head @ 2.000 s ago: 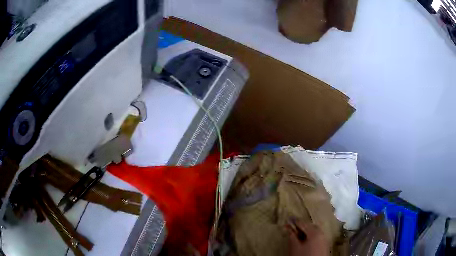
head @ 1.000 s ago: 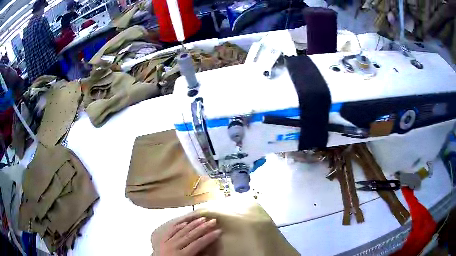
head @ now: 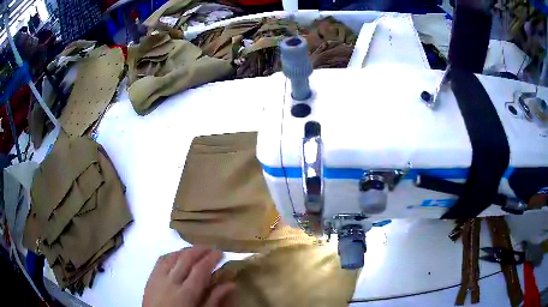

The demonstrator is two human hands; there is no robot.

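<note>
A tan-brown garment panel (head: 225, 189) with folds lies flat left of the needle, its right end under the machine head (head: 372, 126). A second tan panel (head: 294, 279) lies nearer me, below the lit presser foot (head: 324, 235). My left hand (head: 183, 279) is at the near edge, its fingertips at the left edge of the second panel. The fingers are bent and blurred, and I cannot tell whether they grip the cloth. My right hand is not in view.
A stack of cut panels (head: 75, 210) lies at the left table edge, a dotted panel (head: 93, 90) behind it. Brown pieces (head: 270, 45) heap at the far edge. Loose zips (head: 470, 261), thread snips (head: 502, 255) and a red cloth strip (head: 531, 285) lie at right.
The view has swung from the right side to the machine and moved closer. My left hand has moved left from on top of the near panel to its left edge.
</note>
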